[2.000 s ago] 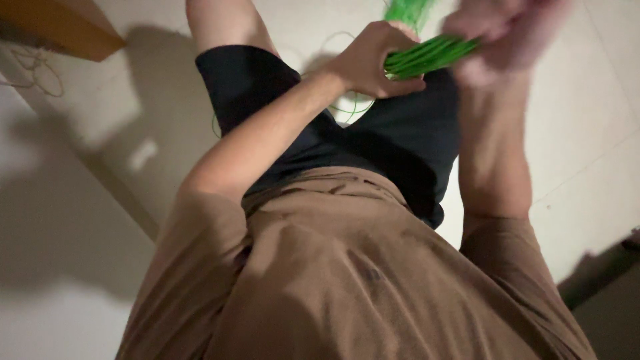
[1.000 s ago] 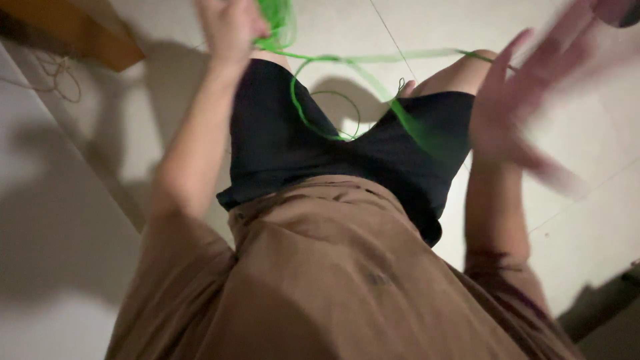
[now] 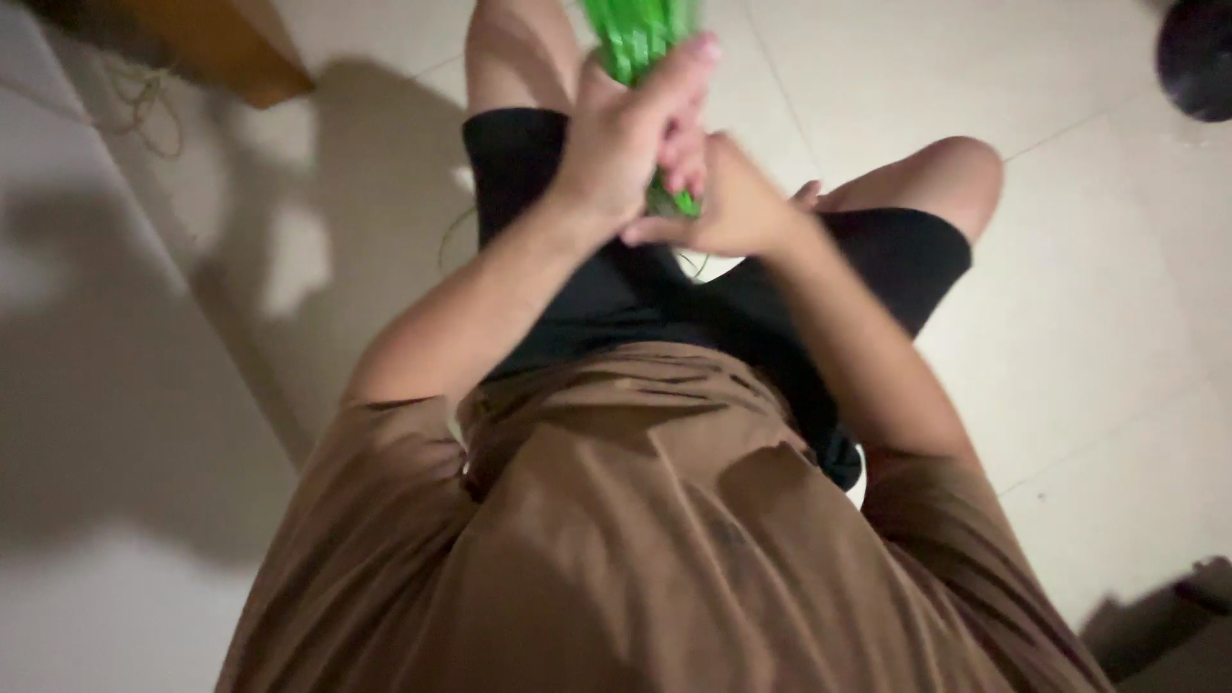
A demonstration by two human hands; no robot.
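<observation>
A bundle of bright green plastic cord or strips point(image 3: 635, 34) runs up out of the top edge of the head view. My left hand point(image 3: 626, 135) is closed around its lower part, thumb upward. Just right of it and a little lower, my right hand point(image 3: 722, 202) meets the lower end of the bundle, thumb and fingers around it. Whether the right hand grips the end or only touches it cannot be told, as it is blurred and partly covered. A thin dark green strand loops below the hands, over the gap between my thighs.
My legs in black shorts point(image 3: 885, 250) are spread below the hands on a light tiled floor point(image 3: 1088, 318). At upper left are a wooden furniture corner point(image 3: 260, 67) and a loose tangle of string point(image 3: 149, 111). A dark round object point(image 3: 1198, 58) lies at upper right, a dark object point(image 3: 1169, 626) at lower right.
A second ago my hands were wide apart with green strands stretched between them. They have come together at the bundle, my right hand moving left and my left hand moving right.
</observation>
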